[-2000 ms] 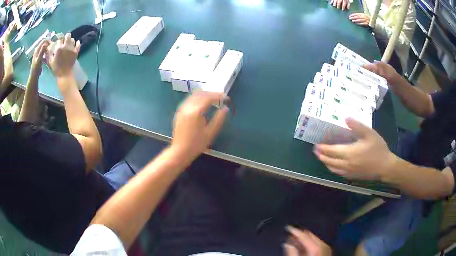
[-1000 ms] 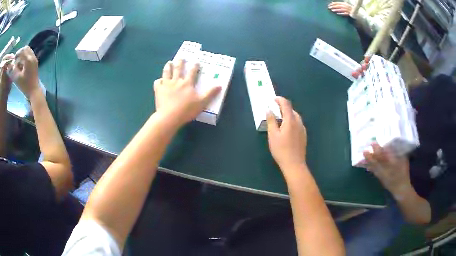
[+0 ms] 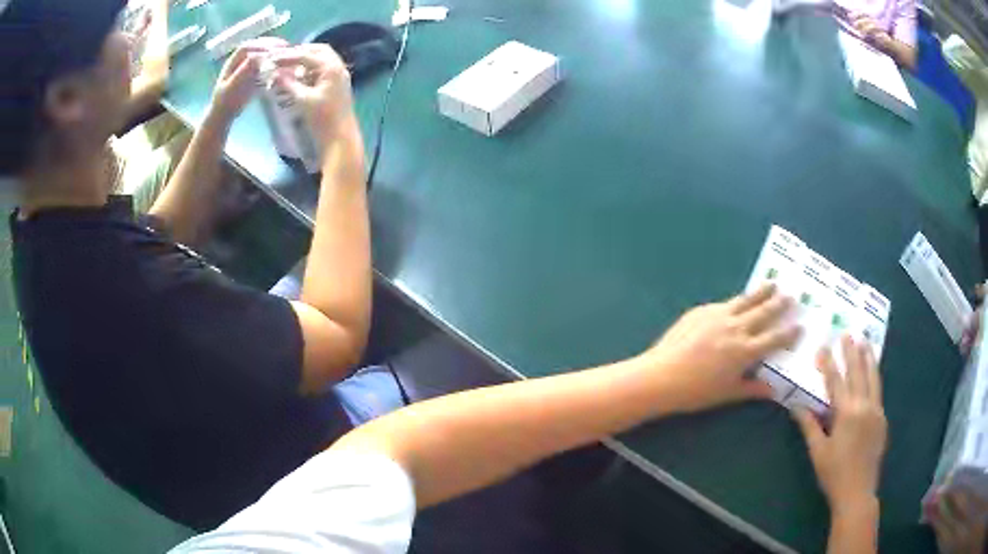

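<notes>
A block of several white retail boxes (image 3: 826, 290) lies side by side on the dark green table (image 3: 607, 227) at the right, printing and green screen pictures facing up. My left hand (image 3: 720, 352) lies on its left side, fingers spread over the top. My right hand (image 3: 850, 417) rests on its near right part, fingers on top and thumb at the near edge. The two hands hold the block between them. The near edge is partly hidden by my hands.
A white box pair (image 3: 498, 89) lies farther back. A black round object (image 3: 358, 52) and cable are at left, beside a seated worker (image 3: 184, 357) handling a small item. A single box (image 3: 937, 287) and another worker's boxes (image 3: 964, 433) are at far right. Another box (image 3: 875, 76) lies beyond.
The view has swung left. The single box under my right hand now lies with the others in one block. My left hand stays on the boxes, and my right hand has joined it there.
</notes>
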